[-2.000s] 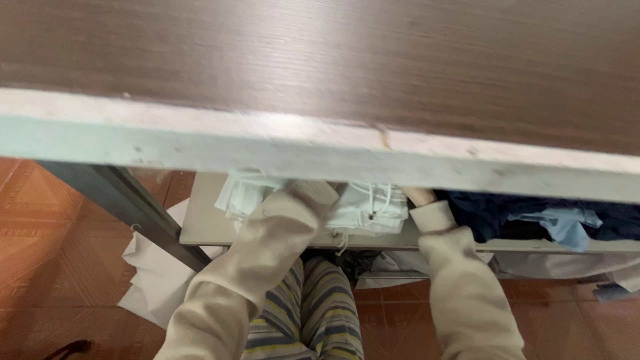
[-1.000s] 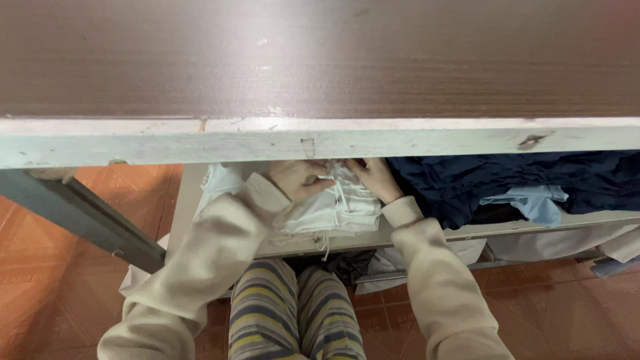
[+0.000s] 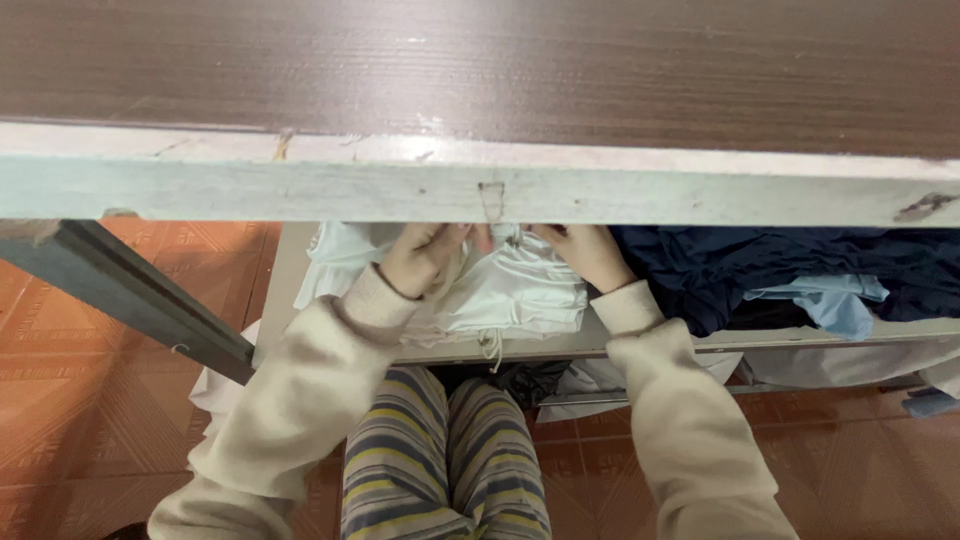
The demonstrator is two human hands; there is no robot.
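Observation:
White folded cloth garments with thin cords lie stacked on a shelf below the tabletop. My left hand is at the left part of the stack, its fingers bent near a pale cord; the fingertips are partly cut off by the table edge. At the stack's upper right, my right hand touches the gathered white cloth, and its fingertips are also partly hidden. Whether either hand grips cloth or cord cannot be told. A loose cord hangs over the shelf's front edge.
The brown tabletop with its pale edge overhangs the shelf. Dark blue cloth and a light blue piece lie at right. A metal leg slants at left. More fabric sits lower down.
Two seconds ago both hands were mostly hidden under the table edge; now more of them shows over the white stack. The left hand has turned, its fingers now nearer the edge than one second ago.

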